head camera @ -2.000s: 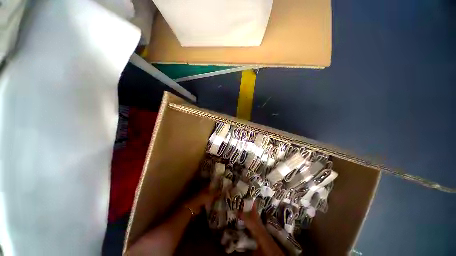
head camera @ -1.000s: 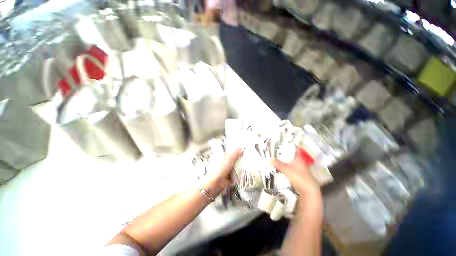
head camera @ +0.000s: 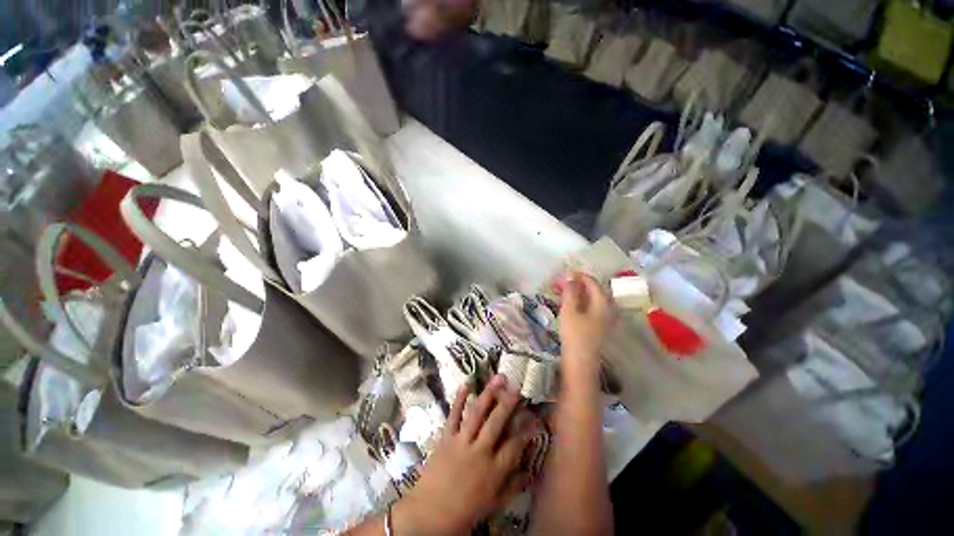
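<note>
A pile of coiled beige straps (head camera: 523,372) with pale bands lies at the near edge of the white table. My left hand (head camera: 476,445) rests on the pile with its fingers spread over the coils. My right hand (head camera: 582,304) is above the far right side of the pile, its fingertips together beside a small pale band; whether it holds something is unclear. A red spot (head camera: 677,332) shows on a beige bag panel right of my right hand.
Open beige tote bags (head camera: 340,246) stuffed with white paper stand on the left of the table (head camera: 492,199). A red board (head camera: 99,236) is among them. More stuffed bags (head camera: 680,183) stand at right. Clear plastic (head camera: 282,476) lies in front.
The strap pile now lies on the table, where both hands were around it before. My left hand lies on top of it and my right hand has moved to its far side.
</note>
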